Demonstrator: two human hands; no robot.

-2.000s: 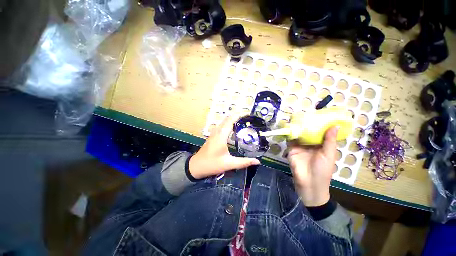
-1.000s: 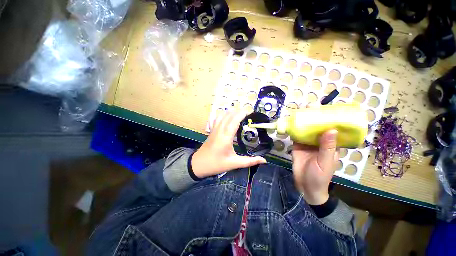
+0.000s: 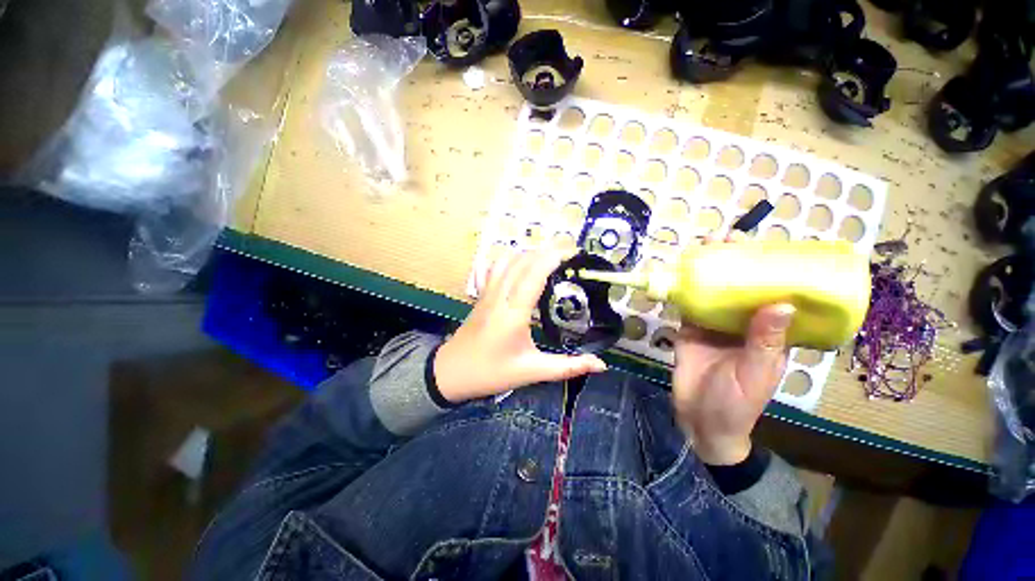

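Note:
My left hand holds a black housing with a silvery centre ring, at the tray's front edge. My right hand holds a yellow squeeze bottle on its side. The bottle's thin pale nozzle points left, its tip over the upper part of the held housing. Whether the tip touches it I cannot tell. A second black housing rests on the white perforated tray just behind the held one. A small black piece lies on the tray behind the bottle.
A pile of black housings lies along the far side, with more at the right. One housing stands at the tray's far left corner. Clear plastic bags are at the left. Purple strands lie right of the tray. A blue bin is below the bench edge.
The bottle and my right hand have moved right. The nozzle tip has shifted from the middle of the held housing to its upper part. My left hand still holds the housing in nearly the same place.

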